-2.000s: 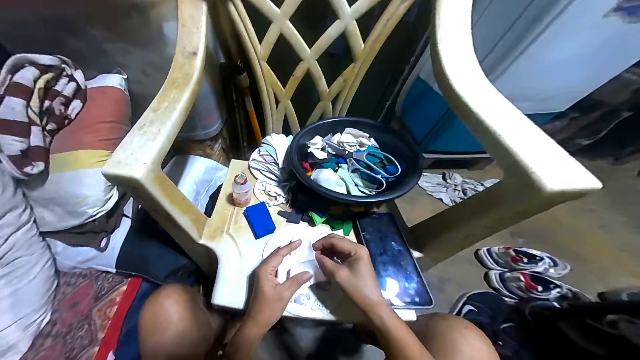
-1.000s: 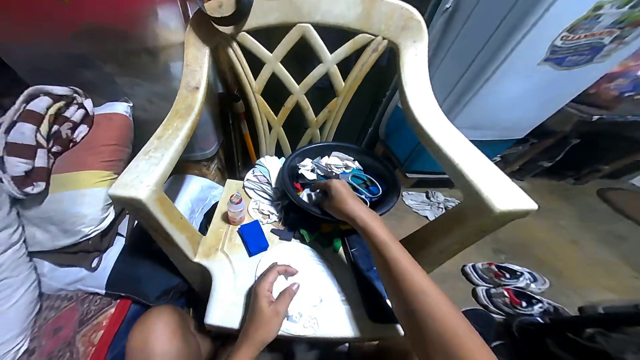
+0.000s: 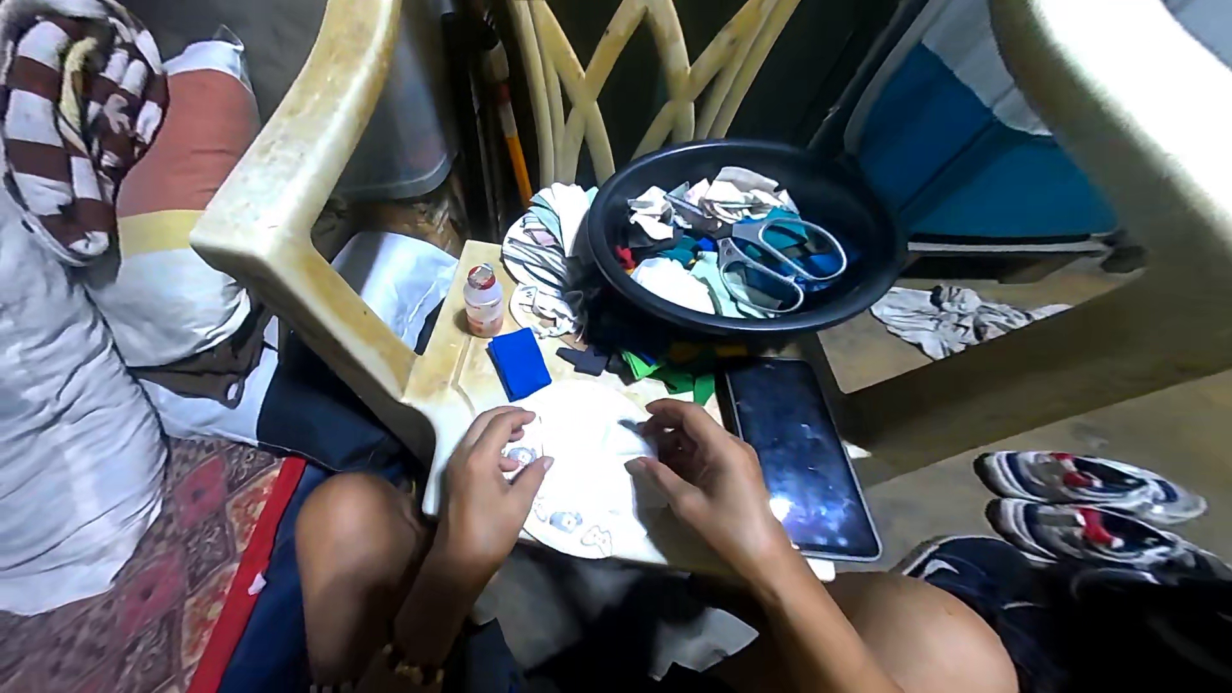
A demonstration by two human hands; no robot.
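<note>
A white round cloth piece with small printed figures (image 3: 587,472) lies on the seat of a plastic armchair (image 3: 462,371). Over its left side is my left hand (image 3: 491,481), thumb and fingers apart. My right hand (image 3: 703,472) hovers at the cloth's right side, fingers curled; glare hides whether it pinches anything. Behind them stands a black basin (image 3: 871,279) of fabric scraps, with scissors (image 3: 780,265) on top, handles toward the right. A folded blue cloth (image 3: 520,364) and a small bottle (image 3: 483,300) sit at the seat's left. Green scraps (image 3: 674,373) lie below the basin.
A tablet (image 3: 801,457) lies along the seat's right edge. Striped cloth (image 3: 549,250) is bunched left of the basin. The chair's armrests (image 3: 289,192) rise on both sides. Pillows (image 3: 192,173) are at left; sneakers (image 3: 1088,525) and a crumpled cloth (image 3: 962,318) rest on the floor at right.
My right hand has come back from the basin to the white cloth. The tablet is uncovered by my arm again. The view has moved closer to the seat.
</note>
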